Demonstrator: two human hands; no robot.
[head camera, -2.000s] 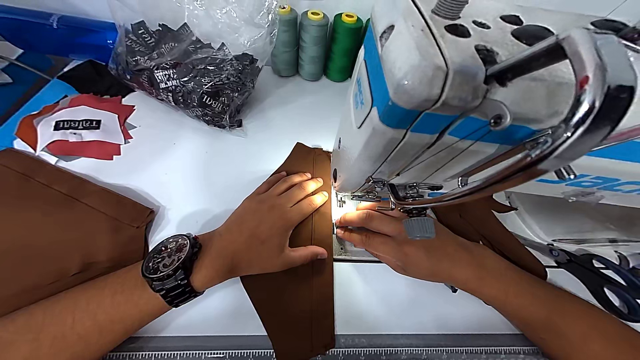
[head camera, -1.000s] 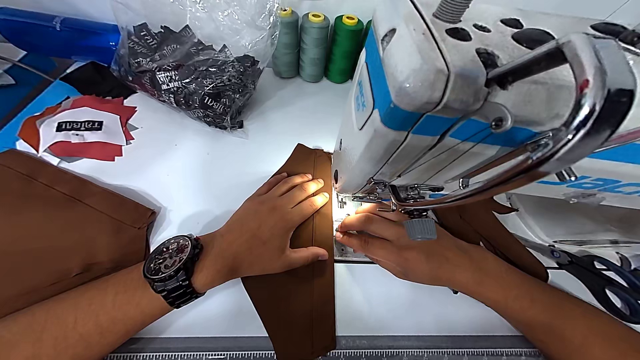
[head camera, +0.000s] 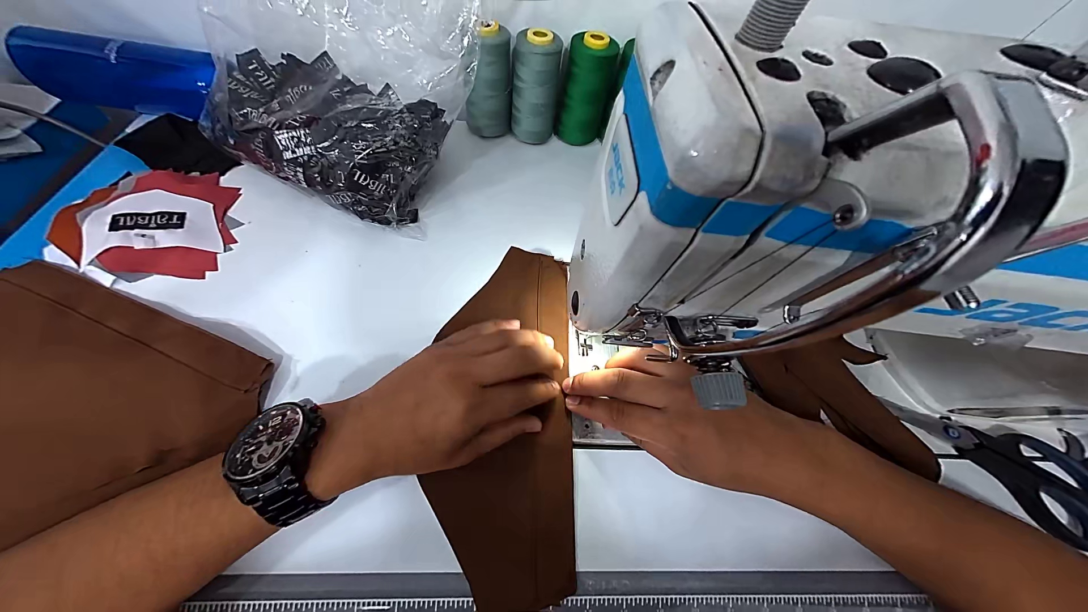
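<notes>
A long brown fabric piece (head camera: 510, 510) lies flat on the white table, its right edge along the needle plate (head camera: 591, 429) of a Jack sewing machine (head camera: 697, 144). My left hand (head camera: 476, 395) rests on the fabric, palm down, with its fingers bent and lying close together near the right edge. My right hand (head camera: 680, 416) is beside the lit needle area, its fingertips touching that same edge; whether they pinch the cloth does not show. The needle and presser foot are partly hidden by the machine head. A black watch (head camera: 276, 459) is on my left wrist.
More brown fabric lies at the left (head camera: 110, 399) and behind my right hand (head camera: 841, 391). Black-handled scissors (head camera: 1020, 476) are at the right. Farther back are thread cones (head camera: 535, 89), a plastic bag of black labels (head camera: 340, 136) and stacked fabric scraps (head camera: 174, 255). A ruler (head camera: 722, 603) runs along the front edge.
The fingers of my left hand, spread flat on the fabric before, have bent and drawn together, and its thumb has moved in toward them. My right hand stays by the needle area.
</notes>
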